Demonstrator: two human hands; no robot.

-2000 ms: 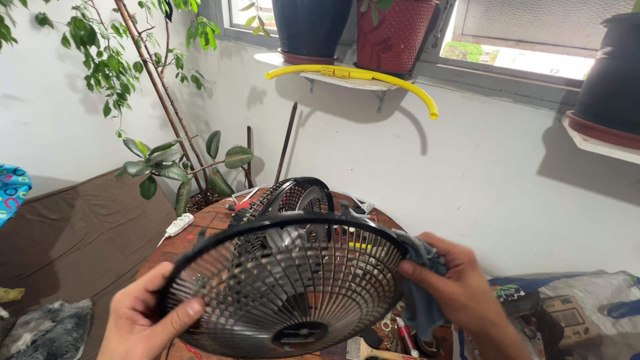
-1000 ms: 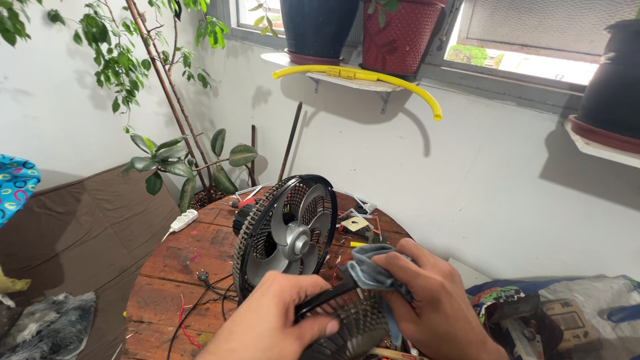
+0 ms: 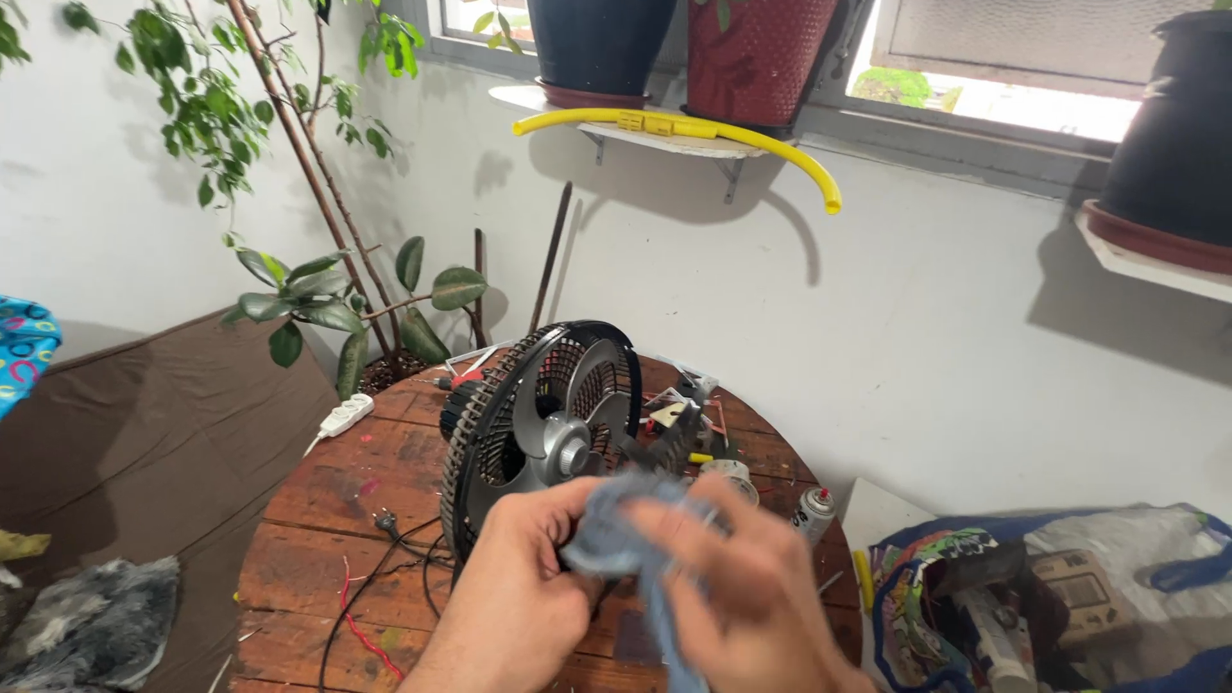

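Note:
A fan with grey blades (image 3: 568, 448) and its rear wire grille stands on a round wooden table (image 3: 298, 520), behind my hands. My left hand (image 3: 525, 568) is closed around something dark that my fingers and the cloth mostly cover; the front fan grille was there in the earlier views. My right hand (image 3: 741, 577) is blurred and pinches a blue-grey cloth (image 3: 626, 529), which lies against my left fingers and hangs down below. A blurred dark part (image 3: 674, 438), perhaps the grille's edge, shows just above the cloth.
A black cord with a plug (image 3: 386, 523) and a red wire (image 3: 358, 626) lie at the table's left. A white power strip (image 3: 346, 416) rests on its edge. A spray can (image 3: 814, 512) stands at the right, near a full bag (image 3: 1136, 568). Potted plants and yellow tubing (image 3: 808, 164) sit above.
The front grille, held broad side up between both hands two seconds ago, has been turned and lowered, uncovering the standing fan. The cloth has moved from the grille's right side to between my hands.

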